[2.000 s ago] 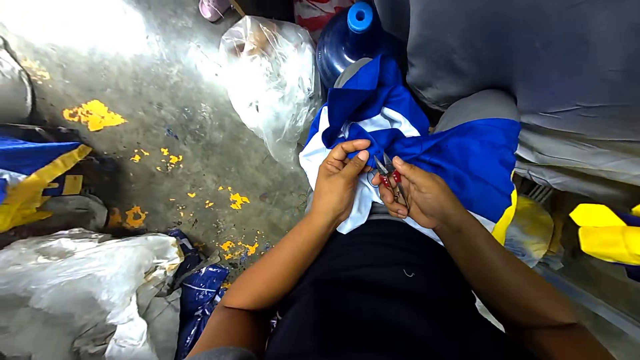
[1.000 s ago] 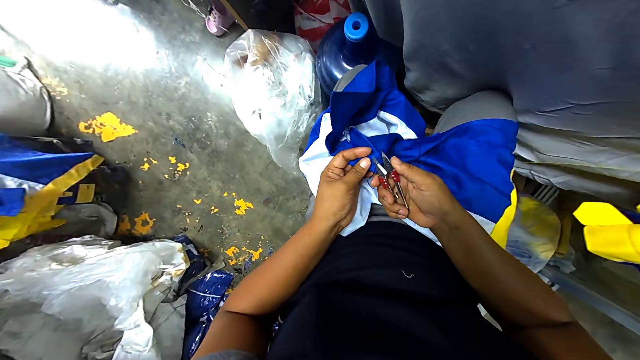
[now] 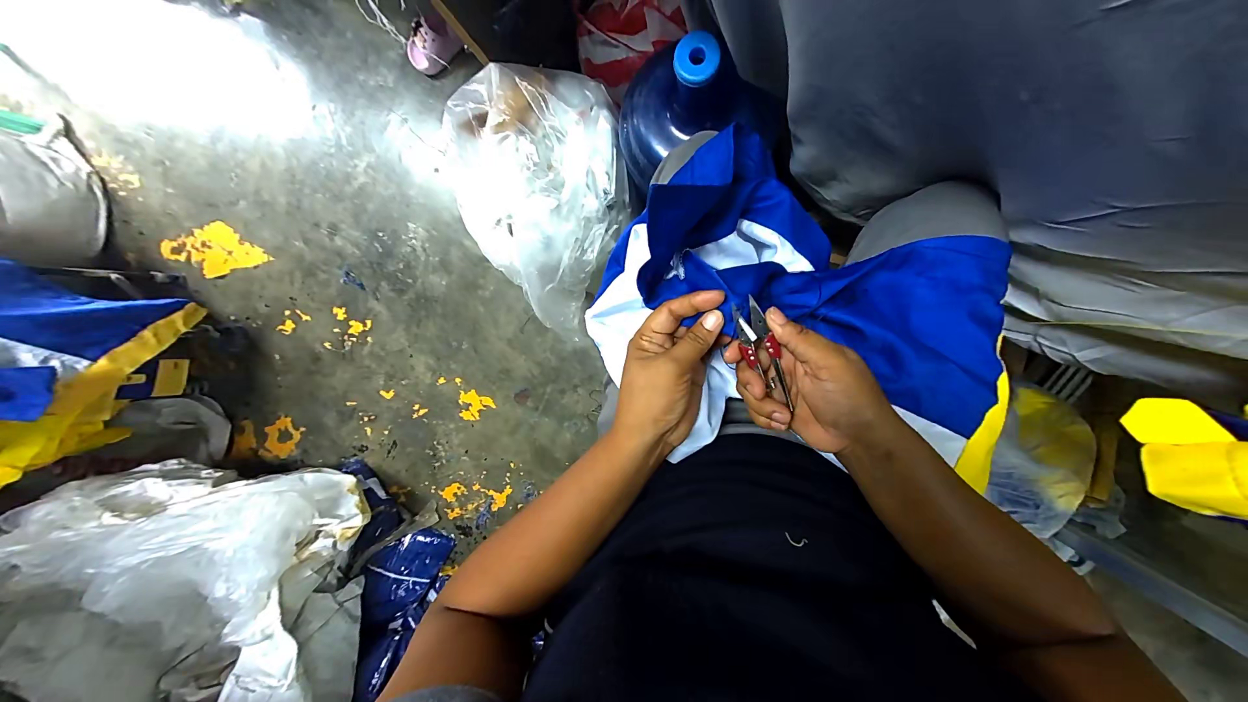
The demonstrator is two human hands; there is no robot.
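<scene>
Blue, white and yellow fabric [image 3: 907, 312] lies across the lap and knees. My right hand [image 3: 814, 380] is closed on thread snips [image 3: 770, 356] with red grips, their pointed blades apart and pointing up and away from me. Just left of the blades, my left hand [image 3: 678, 366] has its thumb and forefinger close together at the fabric. Whether they pinch a thread or an edge of the cloth is too small to tell. A small tuft of white thread [image 3: 676, 265] sits on the blue cloth beyond my left fingers.
A blue water jug [image 3: 673, 112] and a clear plastic bag [image 3: 541, 175] stand beyond the knees. Grey cloth [image 3: 1024, 107] hangs at the right. Plastic sheeting [image 3: 175, 556] lies lower left, beside more coloured fabric [image 3: 88, 331]. Yellow pieces [image 3: 1189, 458] are at the far right.
</scene>
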